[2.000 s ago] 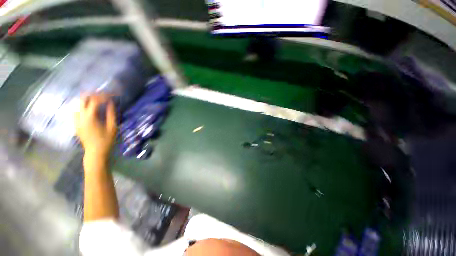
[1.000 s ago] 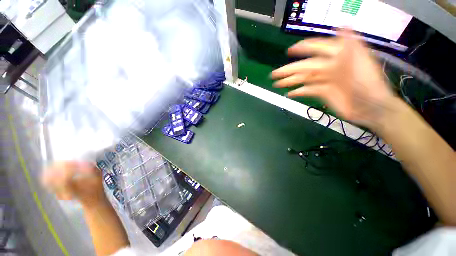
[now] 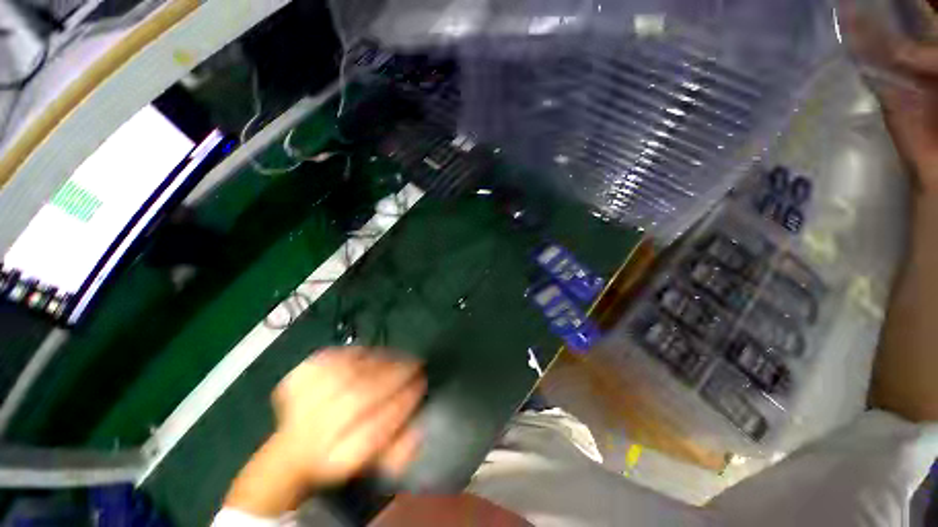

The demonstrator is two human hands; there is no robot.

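My left hand (image 3: 345, 422) is blurred over the front part of the green bench (image 3: 442, 309), fingers bent; a grey blur beside its fingertips cannot be made out. My right hand (image 3: 910, 98) is at the upper right edge, partly cut off, against the outer side of a tall stack of clear ribbed blister trays (image 3: 658, 124). Its grip is unclear. Two blue handheld devices (image 3: 564, 314) lie side by side at the bench edge. Thin black cables (image 3: 345, 309) lie tangled mid-bench.
A lit monitor (image 3: 103, 206) stands behind the bench at left. A white rail (image 3: 247, 350) runs along the back. A dark keyboard (image 3: 447, 154) is near the tray stack. Below the bench edge are a brown cardboard box (image 3: 638, 401) and a tray of dark units (image 3: 720, 309).
The view has swung right, from the left tray stack and pile of blue devices to the right tray stack. My left hand is now over the bench; my right hand is at the right stack.
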